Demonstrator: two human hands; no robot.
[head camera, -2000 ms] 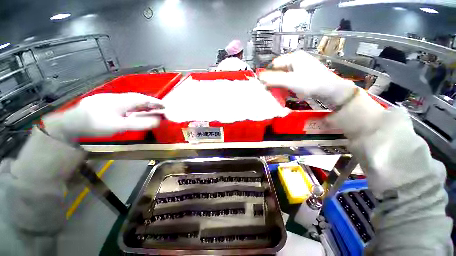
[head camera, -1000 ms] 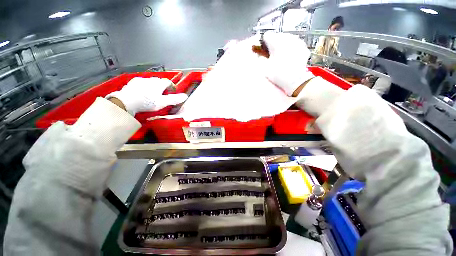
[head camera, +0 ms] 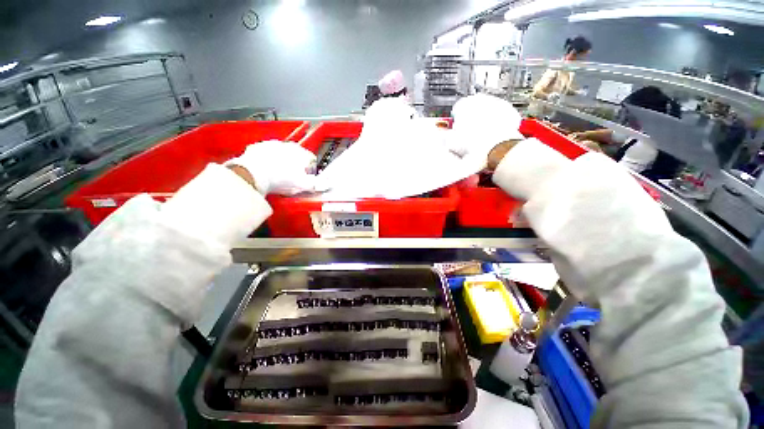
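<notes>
A white cover sheet lies bent over the middle red bin, which has a white label. Dark blocks show in this bin beside the sheet's left edge. My left hand, in a white glove, is at the sheet's lower left corner; its fingertips are partly lost against the sheet. My right hand, also gloved, is on the sheet's right side with fingers bent onto it. A small amber-brown bit shows at its fingertips. The steel tray below holds rows of dark blocks.
Red bins stand at left and right, on a metal-framed shelf. Right of the tray are a yellow box, a white bottle and a blue bin with dark blocks. People sit or stand beyond the bench.
Both hands moved from above the bins onto the sheet. The sheet, flat at first, was lifted and is now lower and shifted right, uncovering blocks at the bin's left. My right hand has come down slightly.
</notes>
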